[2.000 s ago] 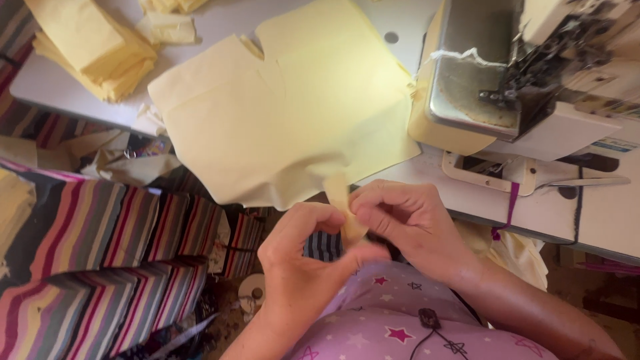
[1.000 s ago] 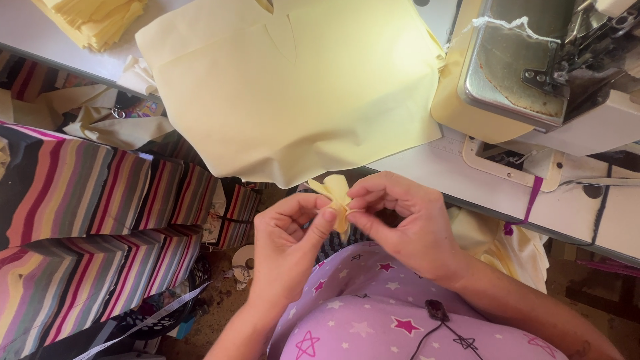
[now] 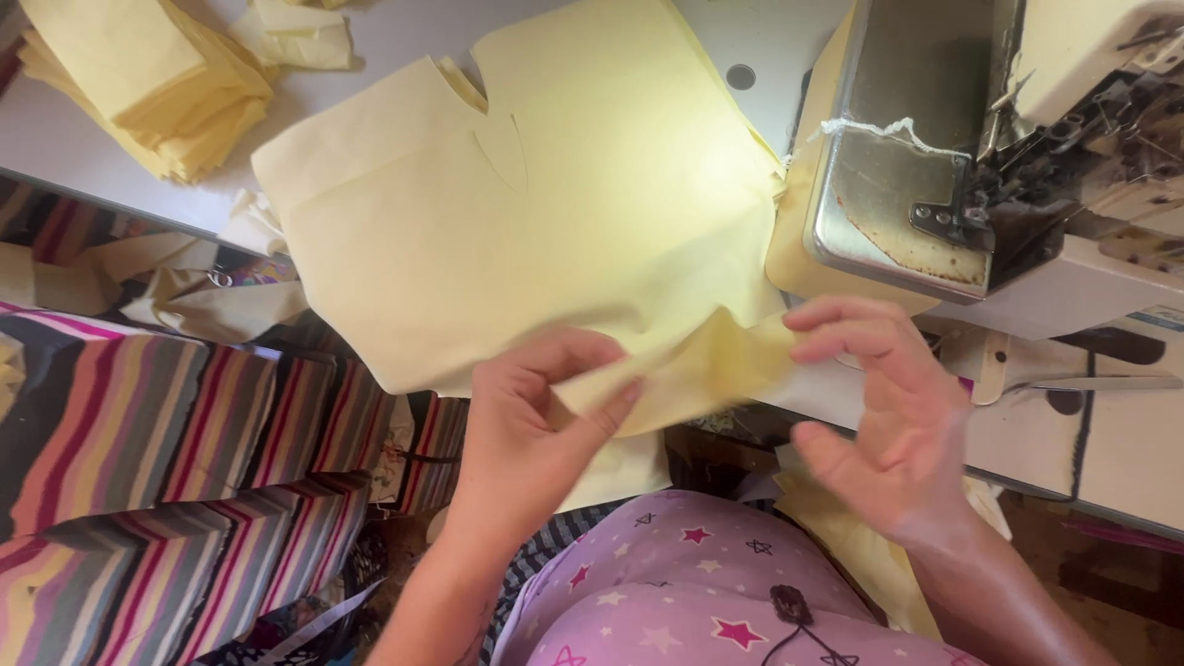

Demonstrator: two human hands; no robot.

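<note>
My left hand pinches a strip of pale yellow fabric between thumb and fingers, below the large fabric pieces. The strip stretches to the right and is blurred at its far end. Beside that end is my right hand, its thumb and fingers spread apart; fingertips are near or at the strip's edge. Behind both hands, layered pale yellow fabric pieces with a notch at the top lie on the white table and hang over its front edge.
An overlock-type sewing machine stands at the right, with metal tweezers near it. A stack of folded yellow fabric lies at the upper left of the table. Striped fabric fills the lower left, with scraps above it.
The small yellow piece, bunched between both hands a second ago, is now spread out as a strip. My right hand has moved away to the right and its fingers have opened.
</note>
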